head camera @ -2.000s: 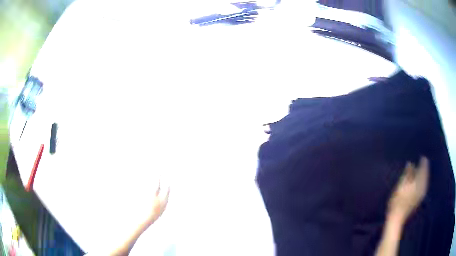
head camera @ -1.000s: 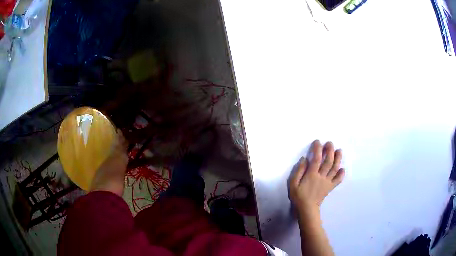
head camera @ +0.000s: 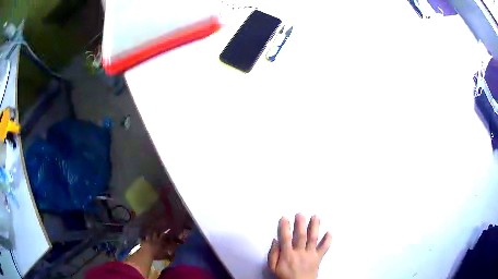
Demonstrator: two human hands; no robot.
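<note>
My right hand (head camera: 299,250) lies flat on the white table (head camera: 338,147) near its front edge, fingers spread and empty. My left hand (head camera: 155,244) is low beside the table's left edge, in shadow and blurred; what it touches is unclear. A black smartphone (head camera: 251,41) lies on the table at upper centre, with a small blue and silver tool (head camera: 280,43), likely thread snips, just right of it. A clear folder with a red edge (head camera: 164,47) lies at the table's upper left corner. A dark garment (head camera: 481,259) shows at the lower right, cut off by the frame.
A crumpled blue plastic bag (head camera: 76,163) and a pale yellow square piece (head camera: 142,195) are on the floor left of the table. Another white table (head camera: 27,218) holds a yellow object (head camera: 8,126) at far left. Purple and dark cloth (head camera: 486,101) lies along the right edge.
The view has swung back toward the tabletop, showing phone and folder. My left hand was at a yellow oval seat, which no longer shows clearly. My right hand remains flat on the table.
</note>
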